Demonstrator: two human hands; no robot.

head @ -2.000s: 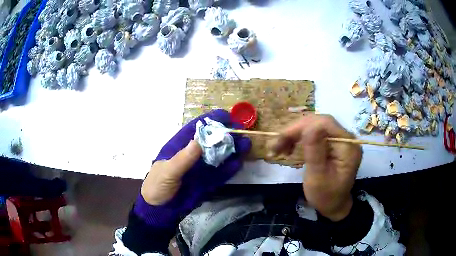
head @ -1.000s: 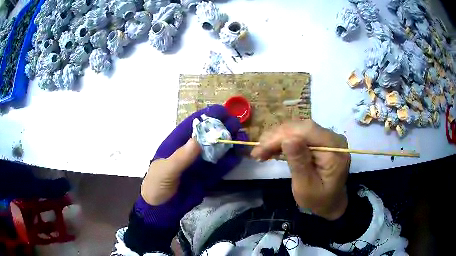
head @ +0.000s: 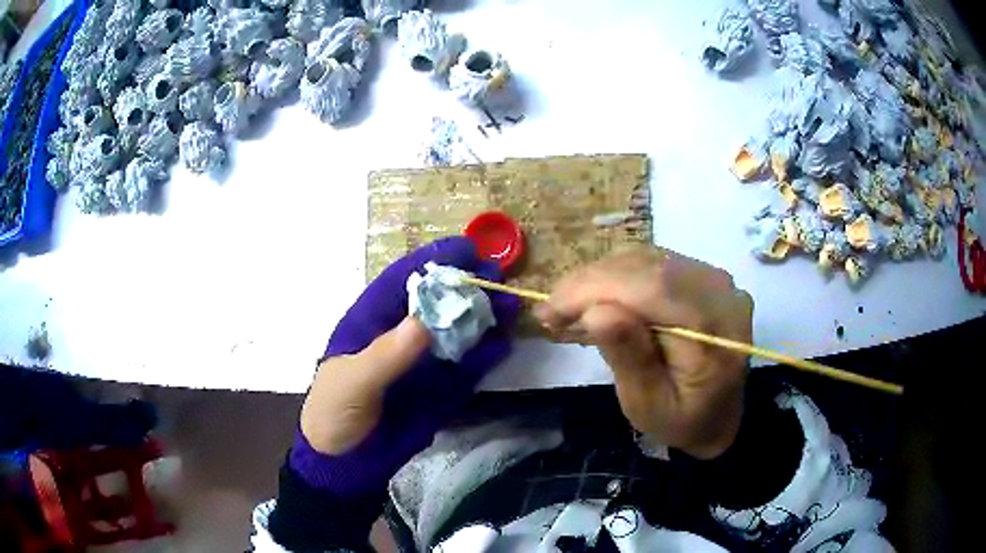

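My left hand [head: 395,346], in a purple glove with a bare thumb, holds a grey ruffled part [head: 451,311] above the near edge of the cardboard pad [head: 573,205]. My bare right hand [head: 660,346] holds a long thin bamboo skewer [head: 778,360]. The skewer's left tip is at the upper right of the grey part; whether it touches is hard to tell. A small red cap [head: 494,240] with a shiny inside sits on the cardboard just beyond my gloved fingers.
Hollow grey parts [head: 202,145] are piled at the left and back. Grey-and-yellow parts [head: 835,201] are piled at the right. A blue tray [head: 39,198] stands far left, red handles [head: 971,255] far right. A red stool [head: 103,497] is below left.
The skewer's tip has moved up on the grey part, and its far end has swung down towards me. The table scene has shifted left in view.
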